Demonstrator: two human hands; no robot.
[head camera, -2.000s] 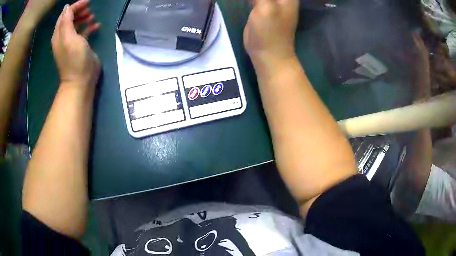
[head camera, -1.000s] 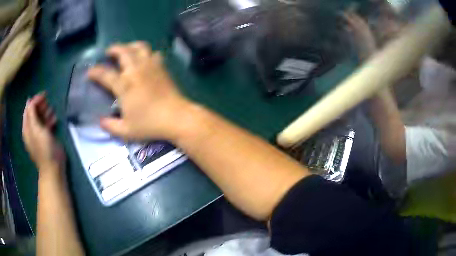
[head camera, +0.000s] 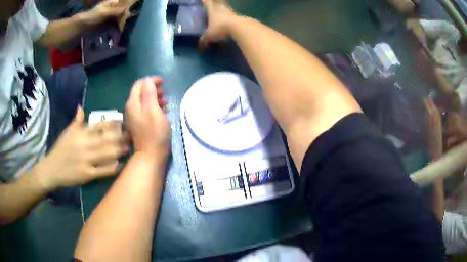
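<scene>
The white digital scale (head camera: 205, 197) lies on the dark green table, its round plate (head camera: 205, 120) bare except for a dark scribble. My right hand (head camera: 219, 23) is stretched past the scale to the top edge, against the right side of a black box (head camera: 190, 21). The box is cut off by the frame, and I cannot tell if the fingers grip it. My left hand (head camera: 147, 112) is left of the scale, fingers loosely curled, with nothing visible in it.
At left, another person's blurred hand (head camera: 87, 153) is beside my left hand, near a white card-like item (head camera: 105, 116). Further up, hands are at an open black box (head camera: 102, 46). Clear packets (head camera: 376, 57) lie at upper right. A pale pole (head camera: 443, 166) and people are at right.
The box that was on the scale is off the plate. My right hand has moved from over the scale to the far black box. The view has shifted, showing more of the left.
</scene>
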